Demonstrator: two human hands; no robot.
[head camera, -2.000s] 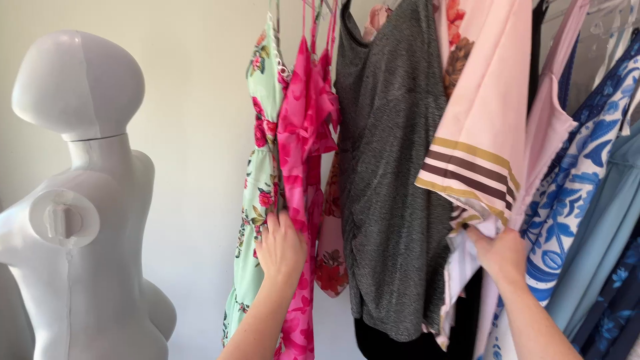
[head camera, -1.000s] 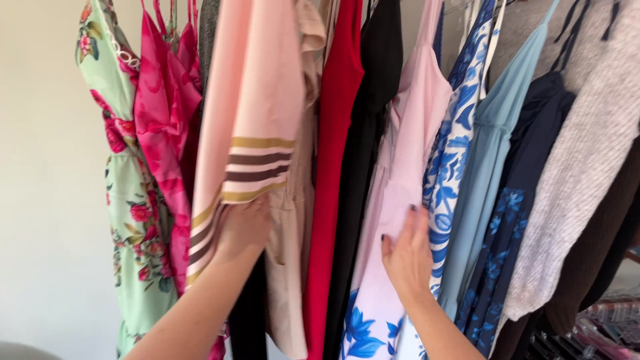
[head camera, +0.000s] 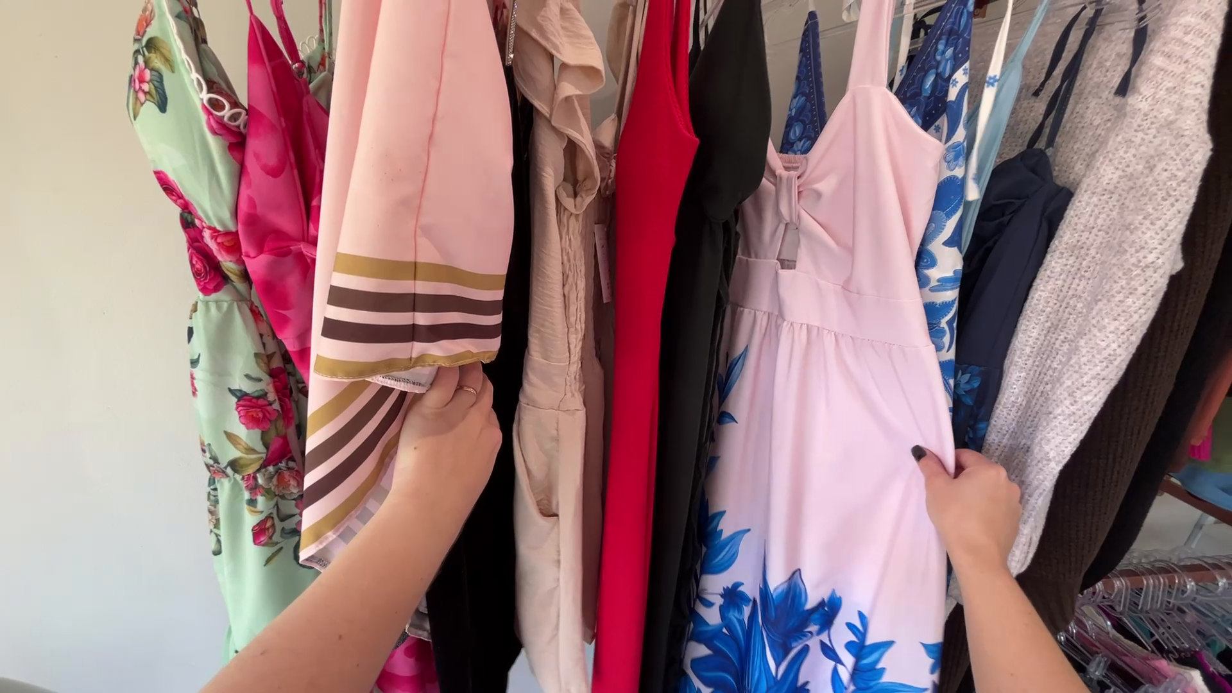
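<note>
My left hand (head camera: 450, 433) is at the striped hem of a pink garment (head camera: 414, 192), its fingers tucked behind the cloth. My right hand (head camera: 970, 500) pinches the right side edge of a pale pink dress (head camera: 847, 404) with blue flowers near its bottom and a knotted, cut-out bodice. Between the hands hang a beige ruffled garment (head camera: 551, 385), a red dress (head camera: 640, 289) and a black garment (head camera: 707, 192). Left of my left hand hang a hot pink satin garment (head camera: 279, 192) and a mint floral dress (head camera: 217, 356).
Right of the pink dress hang a blue-and-white patterned garment (head camera: 938, 231), a navy garment (head camera: 1006, 250), a light grey knit (head camera: 1107, 260) and a dark brown knit (head camera: 1107, 481). A lower rack with plastic hangers (head camera: 1165, 602) stands at bottom right. A pale wall (head camera: 77, 337) is at left.
The view has swung right; the mannequin has left it. My right hand has gone from the striped pink garment to the pale pink dress, now spread wider. My left hand has moved from the floral dress to the striped hem.
</note>
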